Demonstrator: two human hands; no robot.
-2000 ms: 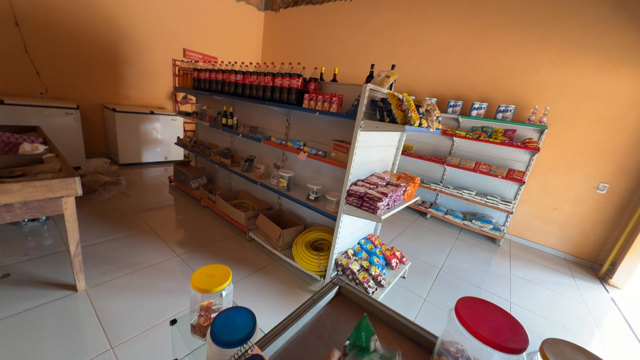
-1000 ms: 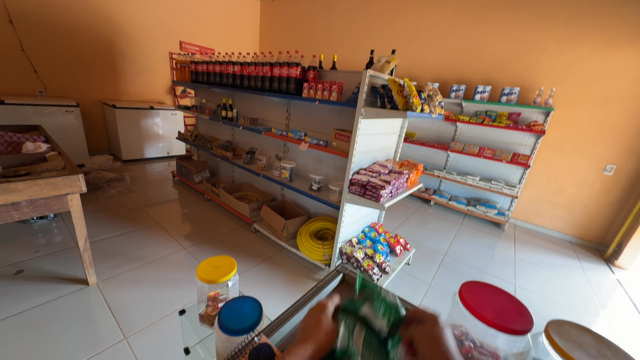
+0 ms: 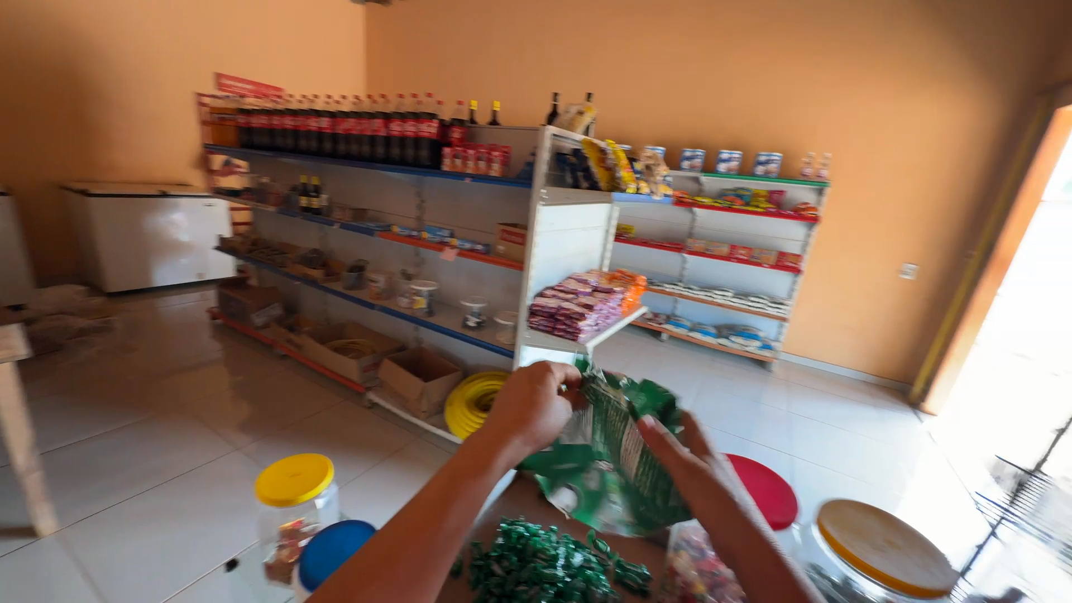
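Note:
A green plastic candy bag (image 3: 615, 452), crumpled and torn, is held up between both hands. My left hand (image 3: 540, 406) pinches its upper left edge, while my right hand (image 3: 682, 444) grips its right side. Below the bag, a pile of green wrapped candies (image 3: 544, 565) lies on the brown counter top (image 3: 511, 502), with a few loose ones to its right. Whether any candy is still inside the bag cannot be told.
Jars with a yellow lid (image 3: 295, 480) and a blue lid (image 3: 335, 553) stand left of the pile. Jars with a red lid (image 3: 764, 490) and a tan lid (image 3: 886, 546) stand right. Stocked shelving (image 3: 574, 226) rises beyond the counter.
Both hands have come into view and lifted the green bag from low over the counter. The pile of green candies now shows beneath it. The view has shifted.

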